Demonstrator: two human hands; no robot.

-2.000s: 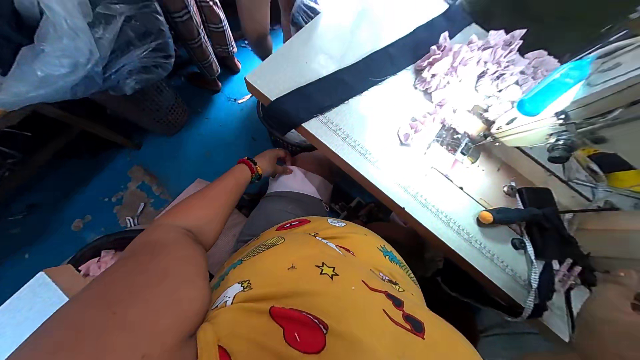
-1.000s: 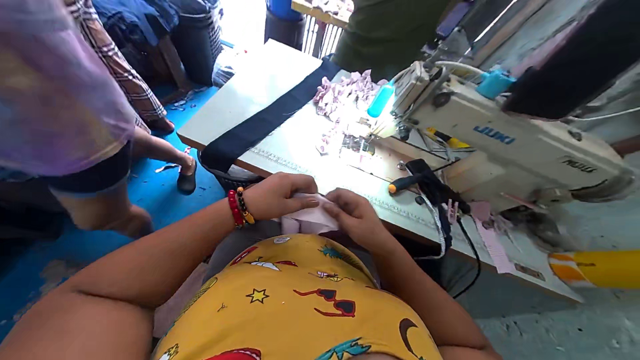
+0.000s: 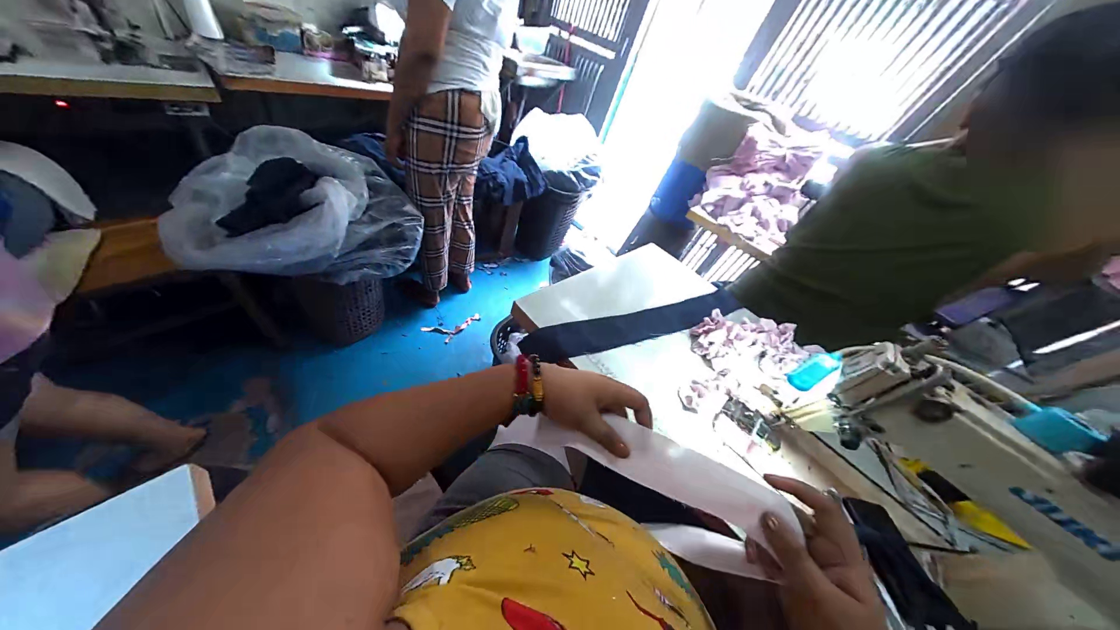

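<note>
A long pale pink fabric strip (image 3: 678,468) stretches between my two hands above my lap. My left hand (image 3: 591,407) has its thumb on the strip's upper part, near the table edge. At the lower right my right hand (image 3: 818,551) grips the other part between thumb and fingers, and the strip folds back under toward my lap. Beyond the hands is the white sewing table (image 3: 621,284), with a dark navy fabric band (image 3: 630,331) across it and a heap of gathered pink fabric (image 3: 752,346) beside the industrial sewing machine (image 3: 980,437).
A person in a green shirt (image 3: 884,236) leans in behind the machine. Another person in plaid trousers (image 3: 446,166) stands beyond the table. Plastic bags of cloth (image 3: 262,210) rest at the left, above a dark basket (image 3: 346,311). A white board corner (image 3: 114,547) shows at lower left.
My hands, close together on the pale fabric one second ago, are now wide apart with the strip extended between them. The view has swung toward the room.
</note>
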